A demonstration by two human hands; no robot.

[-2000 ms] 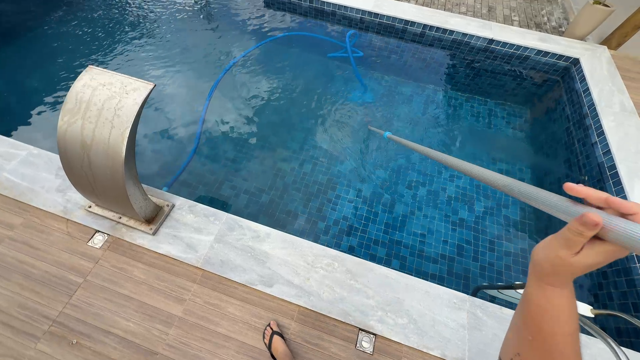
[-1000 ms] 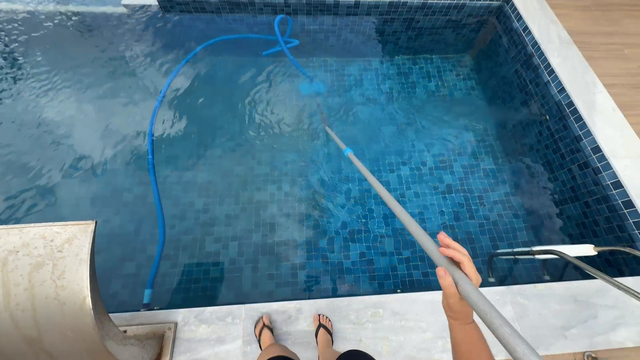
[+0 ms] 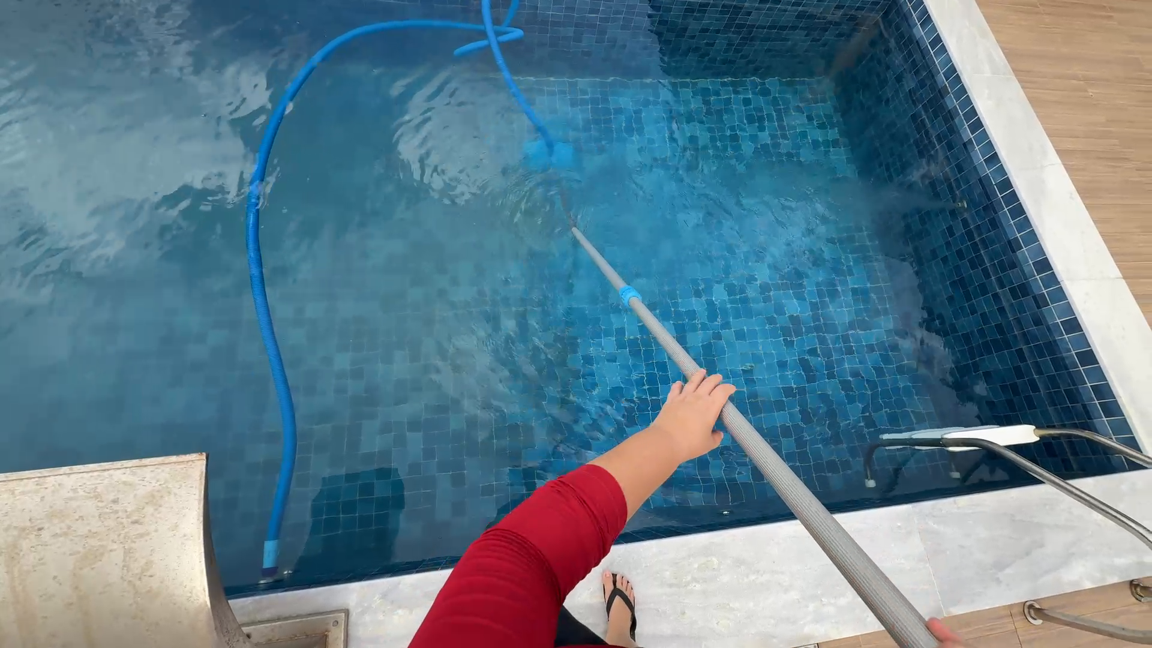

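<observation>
A grey telescopic pole (image 3: pixel 801 495) with a light-blue locking collar (image 3: pixel 629 295) slants from the bottom right into the pool water. My left hand (image 3: pixel 696 416), below a red sleeve, lies on the pole's middle with its fingers over it. Near the pole's lower end my right hand (image 3: pixel 943 633) shows only as a bit of fingers at the bottom edge, against the pole; its grip is mostly hidden. Under the water beyond the pole's tip is a blue pool vacuum head (image 3: pixel 549 155), blurred by ripples. A blue vacuum hose (image 3: pixel 258 261) curves from there to the near pool wall at left.
A metal waterfall spout (image 3: pixel 99 549) stands at the lower left. A metal pool ladder with a white step (image 3: pixel 990 436) is at the right. The pale stone coping (image 3: pixel 720 576) runs under my sandalled foot (image 3: pixel 619 598), with wood-look decking (image 3: pixel 1071 81) beyond the right-hand coping.
My left arm, not seen in the earlier frames, now reaches across to the pole. The hand on the pole one second ago is gone from there, and fingers show lower down at the bottom edge.
</observation>
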